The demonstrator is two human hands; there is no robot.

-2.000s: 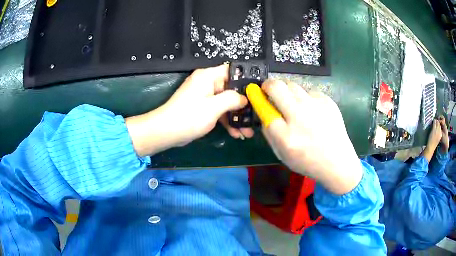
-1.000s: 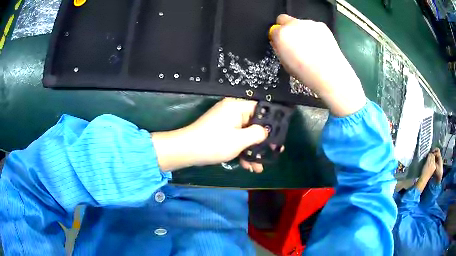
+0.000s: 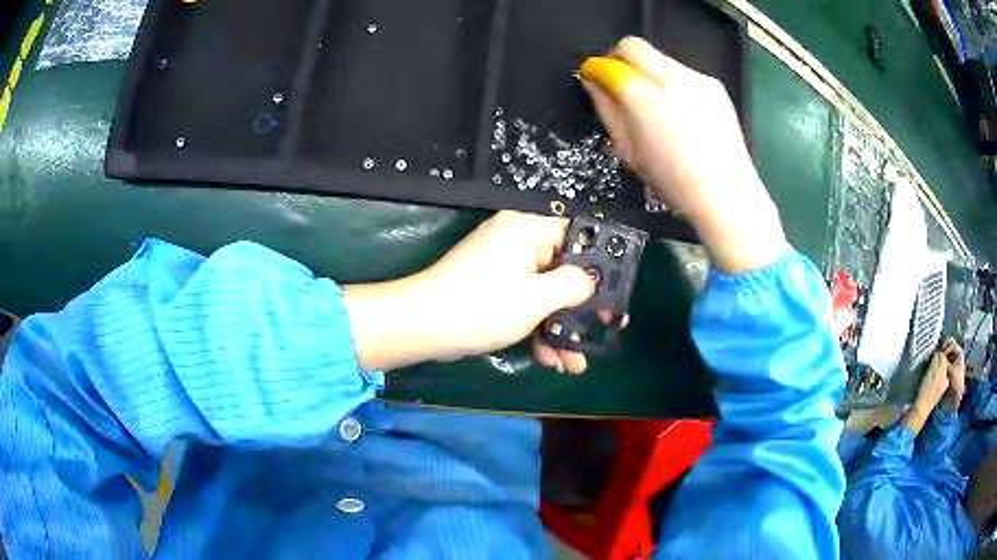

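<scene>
My left hand (image 3: 481, 290) holds a black plastic housing (image 3: 608, 279) just in front of the tray's front edge, thumb on its face, fingers under it. Its round and square openings face up. My right hand (image 3: 661, 115) is raised over the third section of the black compartment tray (image 3: 383, 77). A yellow finger cot (image 3: 612, 74) covers its index finger. A tiny bright speck shows at that fingertip; whether the hand holds a nut is unclear. Small silver nuts (image 3: 558, 162) lie heaped below the hand. A small brass-coloured ring (image 3: 558, 207) lies at the tray's front edge.
A clear plastic sheet (image 3: 93, 31) lies left of the tray. To the right are a blister tray (image 3: 858, 164), a white sheet (image 3: 896, 273), a red patch (image 3: 843, 304) and a neighbouring worker's hands (image 3: 940, 383). A red object (image 3: 645, 470) is below the bench. The green belt (image 3: 875, 66) runs beyond the rail.
My right hand has left the housing and moved up over the tray, its yellow fingertip now pointing left. My left hand still holds the housing. The whole view has shifted.
</scene>
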